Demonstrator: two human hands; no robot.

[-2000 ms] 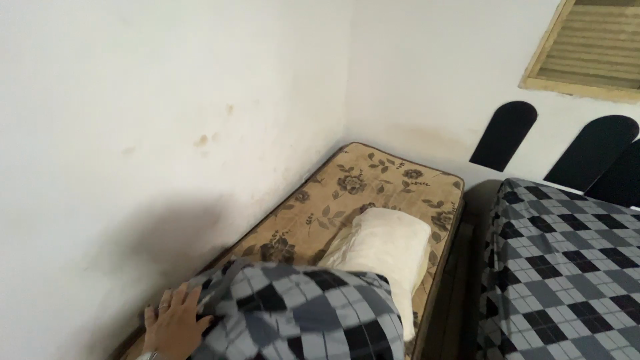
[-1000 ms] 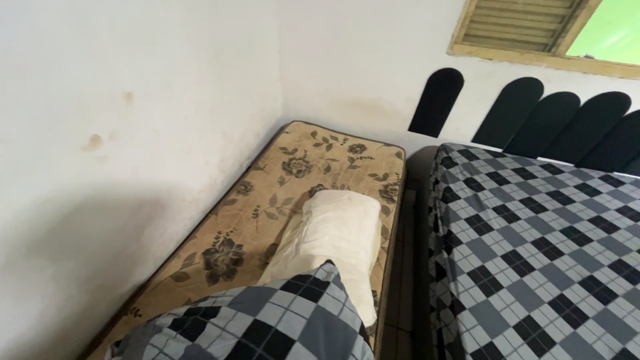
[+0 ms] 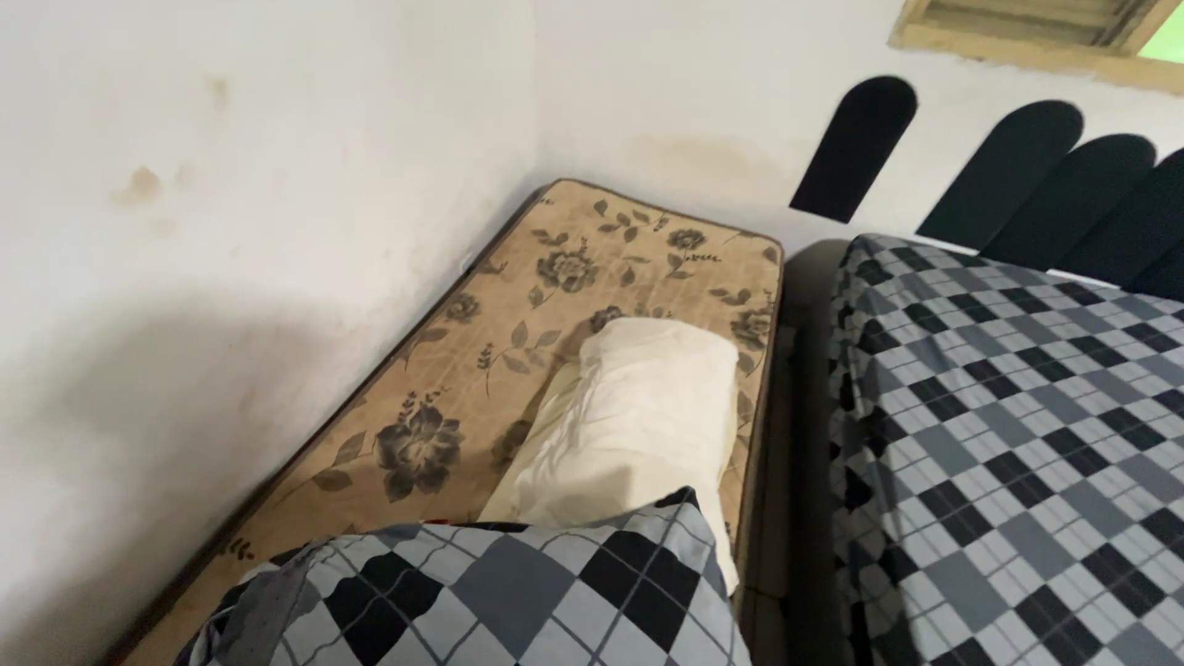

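Neither of my hands shows in the head view now. A pillow in a black, grey and white checked pillowcase [image 3: 518, 592] fills the bottom middle, close to the camera, one pointed corner of its cloth reaching up at the right. Behind it a cream-white pillow [image 3: 638, 425] lies on a tan mattress with dark flowers [image 3: 527, 342]. The checked piece hides the near end of the white pillow and part of the mattress. Whatever holds the checked piece is out of sight.
At the right stands a bed with a checked sheet [image 3: 1008, 435], across a narrow dark gap [image 3: 786, 481]. Stained white walls [image 3: 277, 185] border the mattress. Dark rounded panels [image 3: 860, 148] and a window frame [image 3: 1036, 51] are on the far wall.
A hand with spread fingers lay on the checked cloth at the lower left two seconds ago; it has left the view. The view has shifted to the right.
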